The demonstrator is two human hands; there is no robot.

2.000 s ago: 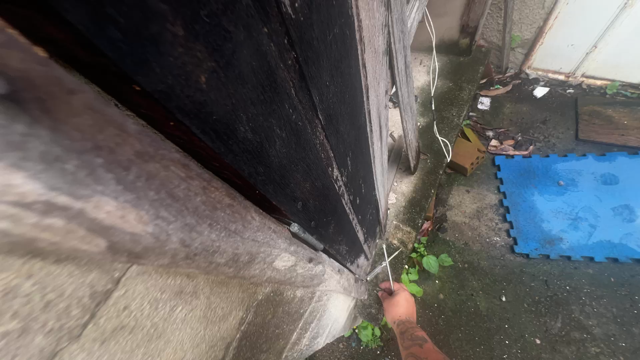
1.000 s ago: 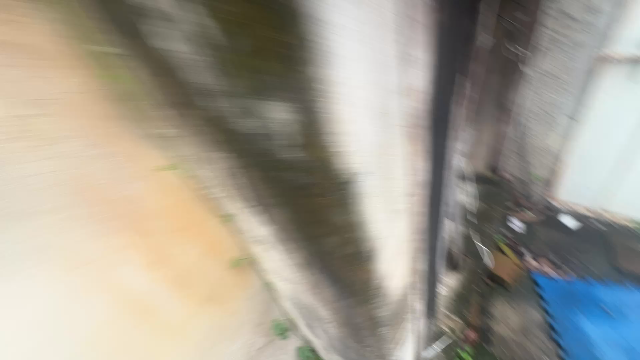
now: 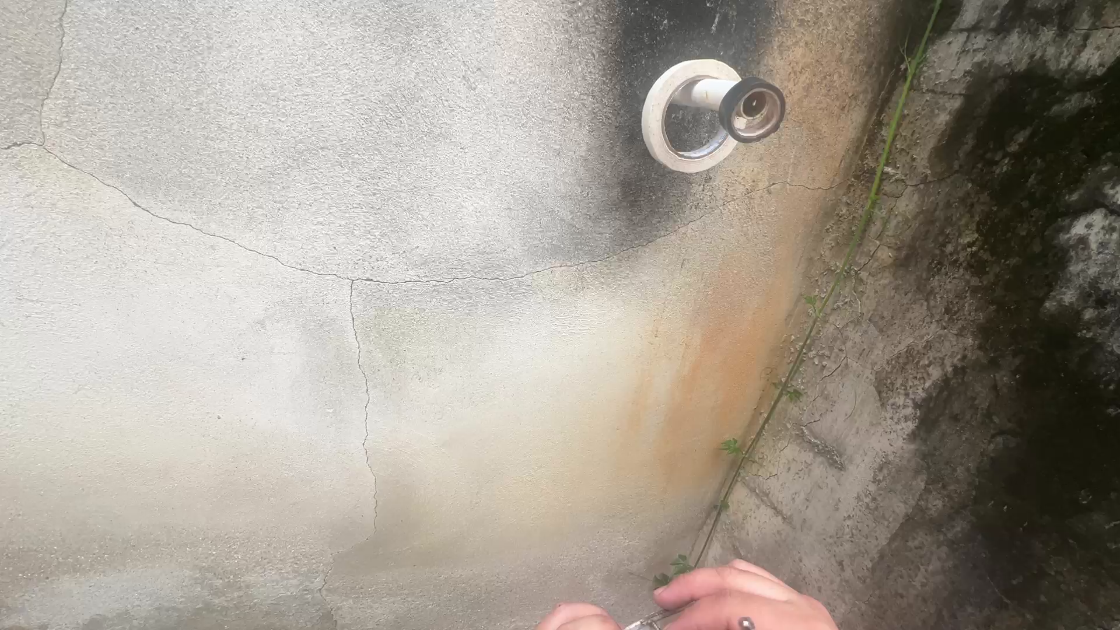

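At the bottom edge of the head view, my right hand (image 3: 739,599) is bent around a shiny metal piece (image 3: 649,622), most of it out of frame. A small rounded metal end (image 3: 745,624) shows between its fingers. Just left of it, only the top of my left hand (image 3: 577,617) is visible, close to the metal piece; its grip is hidden. Higher up, a short white pipe fitting (image 3: 707,93) with a black-rimmed open end (image 3: 752,109) sticks out of the wall through a loose-looking white ring (image 3: 656,122).
A cracked, rough plastered wall (image 3: 350,394) with orange stains fills the left and middle. It meets a dark, mossy wall (image 3: 989,394) on the right. A thin green vine (image 3: 844,262) with small leaves runs along the corner.
The view has swung from the dark wooden boards, ground and blue mat to the plastered wall. Two seconds ago one hand held a thin metal rod by low plants; now both hands show together.
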